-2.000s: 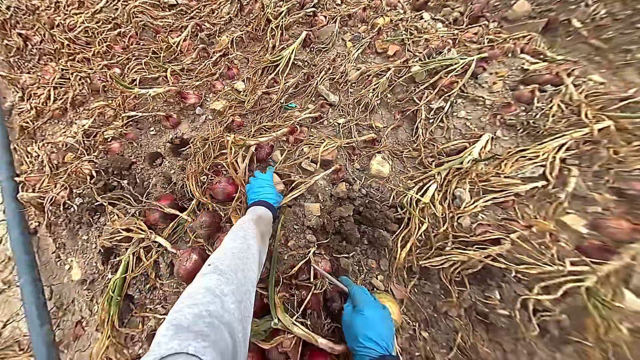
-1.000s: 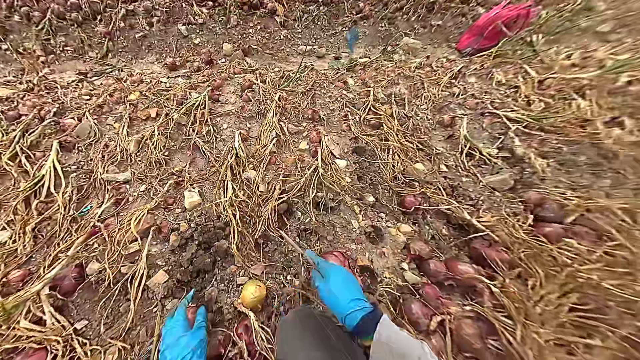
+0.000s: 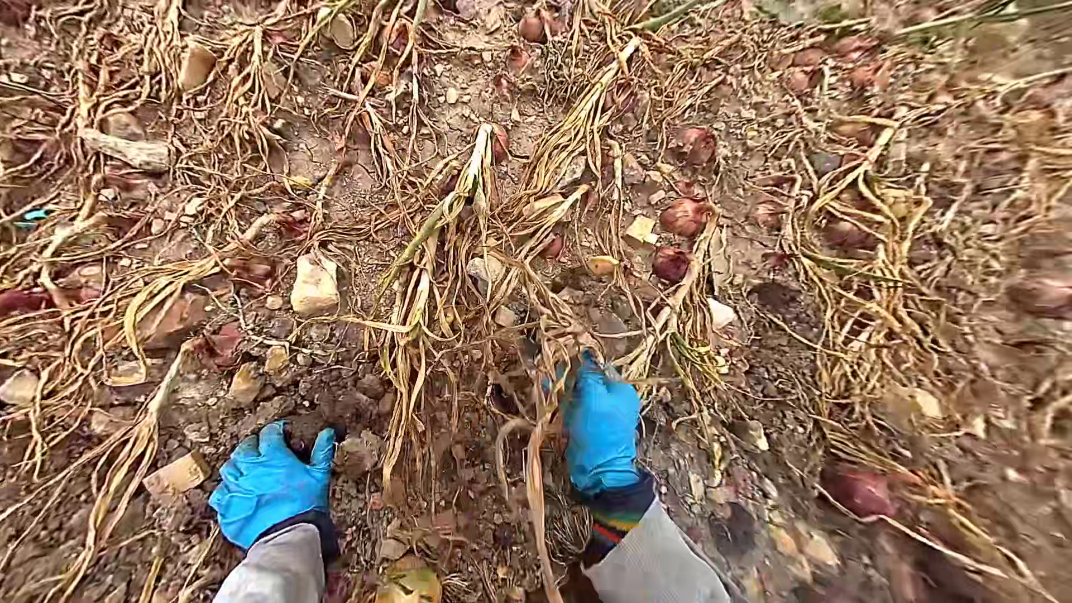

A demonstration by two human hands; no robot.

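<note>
My left hand, in a blue glove, rests on dark loose soil at the lower left with thumb and fingers apart, holding nothing that shows. To its right, my right hand, also blue-gloved, is curled among dried onion leaves near the lower middle. Its fingertips are hidden and blurred, so what it grips does not show. Red onions lie beyond the right hand, one beside a smaller, darker one. A yellowish onion sits at the bottom edge between my forearms.
Pale stones lie about, one above my left hand and another, flat one at its left. Withered onion tops and more red onions cover the ground at the right. A piece of dry wood or stone is at upper left.
Two seconds ago my left hand was at an onion among dry leaves; now it rests on soil. The thin tool seen in my right hand earlier no longer shows. The view has shifted strongly.
</note>
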